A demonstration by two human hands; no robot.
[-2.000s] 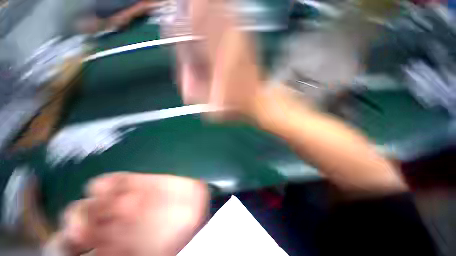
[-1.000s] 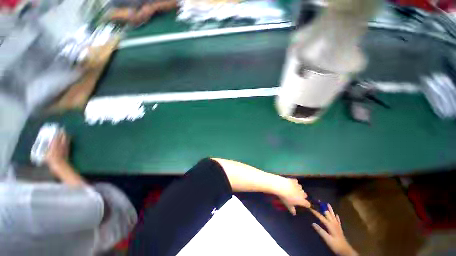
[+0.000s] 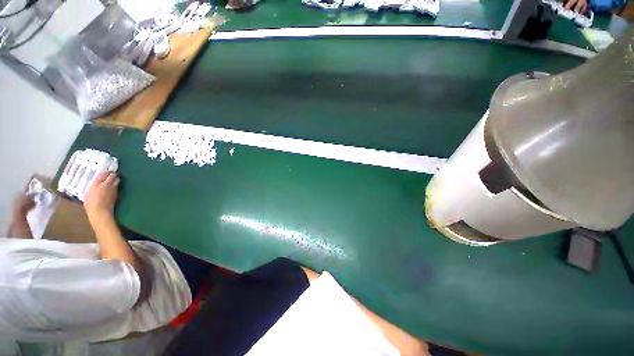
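The green bench [image 3: 313,208] fills the middle. My left forearm [image 3: 393,336] crosses the bottom from a dark sleeve, partly behind a white masked area. My left hand is cut off by the lower edge. My right hand is not in view. A heap of tiny white parts [image 3: 182,144] lies on the bench at left. The off-white fume extraction hood [image 3: 469,184] stands at right, with dark cut-outs low on its side. A dark grey block [image 3: 582,251] with a black cable lies to its right.
At left, a person in a light shirt [image 3: 62,285] has one hand on a row of white housings [image 3: 85,172]. A clear bag of small parts [image 3: 115,87] lies on a brown board [image 3: 174,69]. Another person's hand shows at top right [image 3: 575,5]. White strips [image 3: 313,147] mark the bench.
The view has turned and sharpened, so the hood now appears further right and larger. Both my hands, together low at right one second ago, have left the picture.
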